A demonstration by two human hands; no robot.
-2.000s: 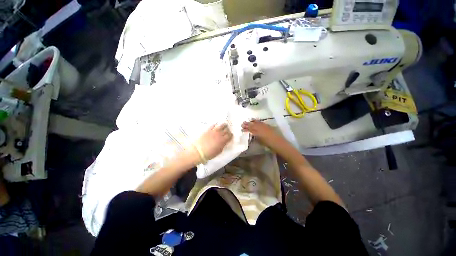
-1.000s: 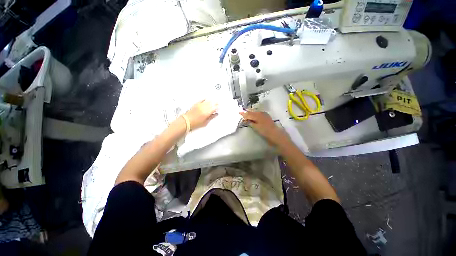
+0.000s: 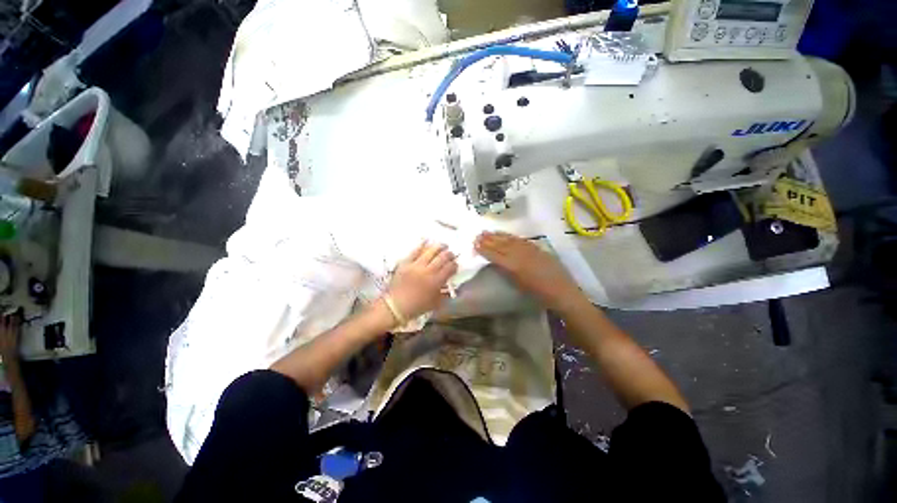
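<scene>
A white garment piece (image 3: 295,246) spreads over the left of the table and hangs down beside my lap. My left hand (image 3: 425,280) holds its near edge, fingers bent on the cloth. My right hand (image 3: 511,257) has its fingertips on the cloth's right edge, just in front of the presser foot and needle (image 3: 484,201); whether it pinches the cloth is hard to tell. The cream sewing machine (image 3: 629,118) stands over the right side. A white tape (image 3: 728,293) runs from right of the needle along the table's front edge.
Yellow-handled scissors (image 3: 597,206) lie on the bed. A black smartphone (image 3: 691,226), a dark pouch (image 3: 782,239) and a yellow label (image 3: 802,201) lie further right. White garment pieces (image 3: 295,49) are piled at the far left. Another person's arm (image 3: 15,378) shows at the left edge.
Since a second ago, my left hand has moved nearer to me and slightly right, drawing and bunching the cloth. My right hand has moved slightly nearer to me.
</scene>
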